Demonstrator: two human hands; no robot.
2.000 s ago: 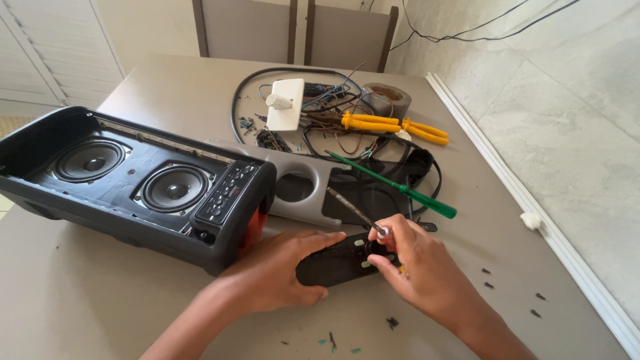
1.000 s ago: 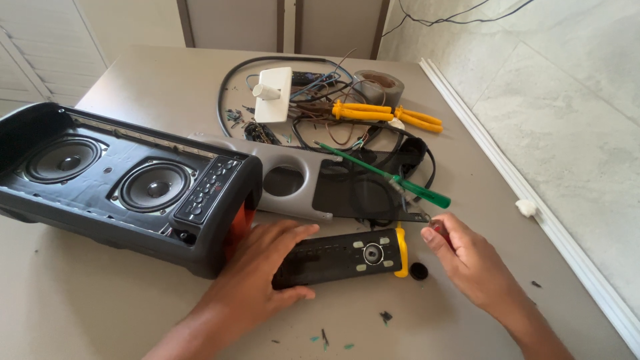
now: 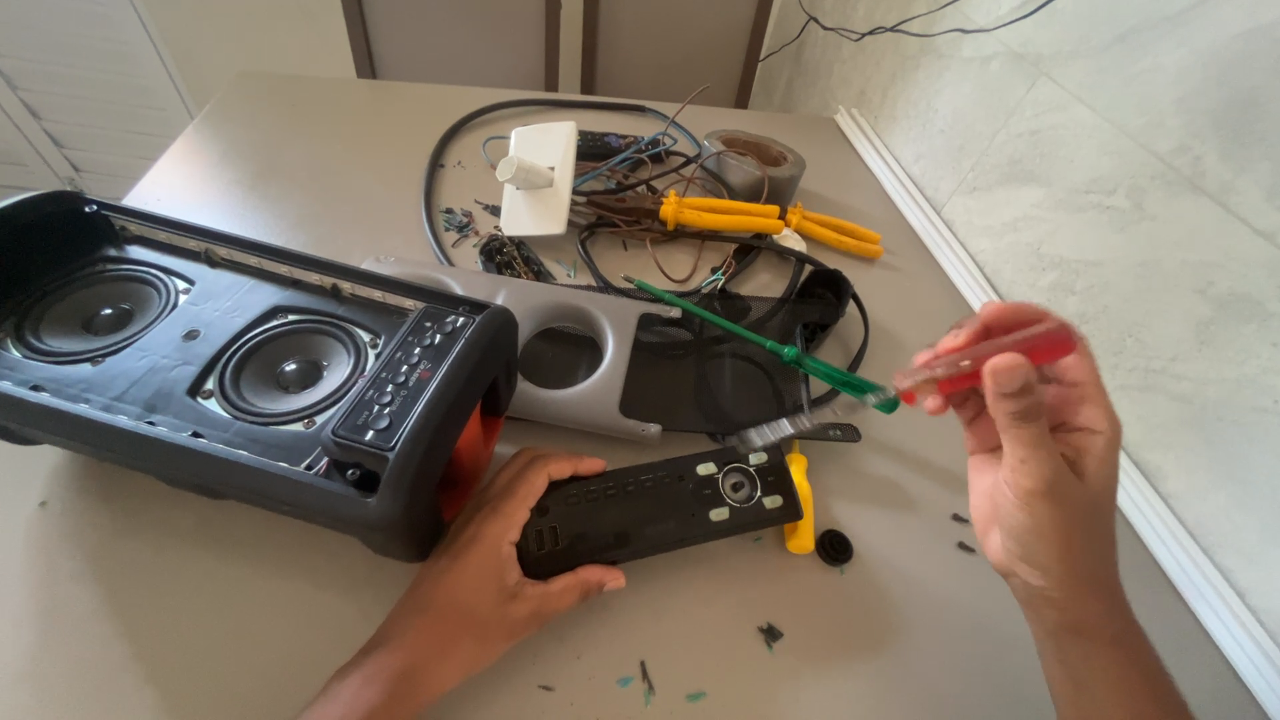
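Note:
My left hand [image 3: 510,545] grips the left end of a black car-stereo faceplate [image 3: 640,515], whose buttons and ringed round centre face up. In my right hand [image 3: 1030,440], raised at the right, is a screwdriver with a clear red handle [image 3: 1000,360]; its blurred shaft points left, above the panel's right end. A black round knob [image 3: 834,547] lies right of the panel. A yellow handle [image 3: 799,505] shows partly behind that end. The green screwdriver [image 3: 765,345] lies across the black mesh of a grey speaker grille frame [image 3: 480,300].
A black speaker box [image 3: 440,480] with two speakers stands at left. Farther back are a white wall plate [image 3: 540,180], tangled wires, yellow-handled pliers [image 3: 725,213] and a roll of grey tape [image 3: 755,165]. Wire scraps [image 3: 770,635] lie in front. A white trunking strip [image 3: 1160,510] edges the wall.
My right hand has moved away from the panel and now holds the red screwdriver up. The round knob and yellow handle, unseen or covered two seconds ago, show beside the panel.

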